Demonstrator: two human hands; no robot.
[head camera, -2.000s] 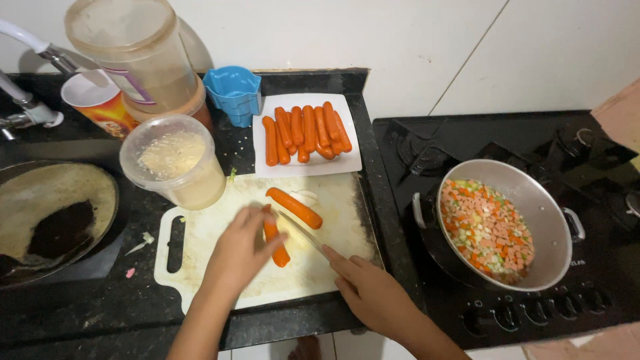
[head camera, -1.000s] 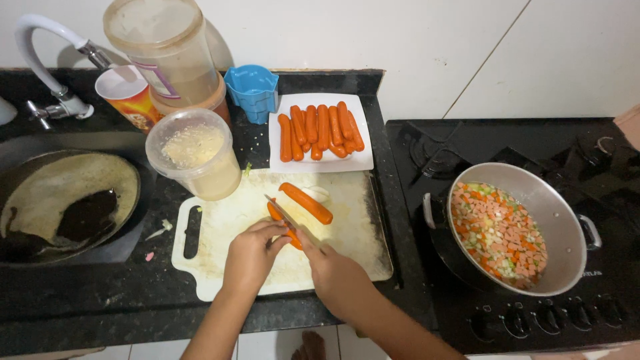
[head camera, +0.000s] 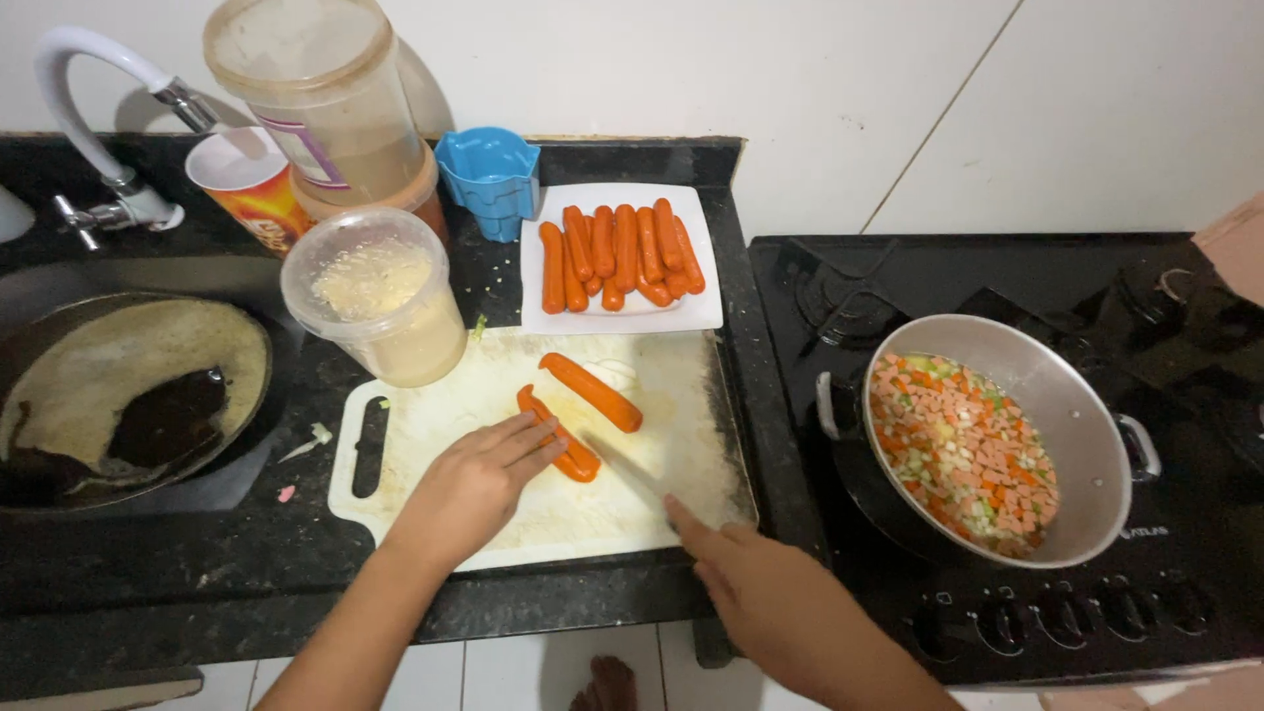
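Observation:
On the white plastic cutting board (head camera: 474, 523) lie two orange-red sausages. My left hand (head camera: 484, 484) presses its fingertips on the nearer sausage (head camera: 575, 462), which shows a lengthwise slit. The other sausage (head camera: 592, 393) rests untouched, up and to the right. My right hand (head camera: 736, 563) grips a knife (head camera: 627, 464) by its handle, with the blade pointing up-left toward the nearer sausage's right side; whether they touch is unclear. Behind the board, a white square plate (head camera: 622, 321) holds several whole sausages (head camera: 625, 247).
A tub of pale grated food (head camera: 395, 336) overlaps the board's upper left corner. Behind it stand stacked tubs (head camera: 326, 128), a printed cup (head camera: 247, 188) and a blue cup (head camera: 494, 188). A wet pan (head camera: 138, 385) sits in the sink. On the black cooktop, a pot (head camera: 1081, 464) holds chopped vegetables and pink pieces.
The knife, over the nearer sausage a second ago, has moved to its right side along with my right hand. My left fingers now lie flatter across that sausage.

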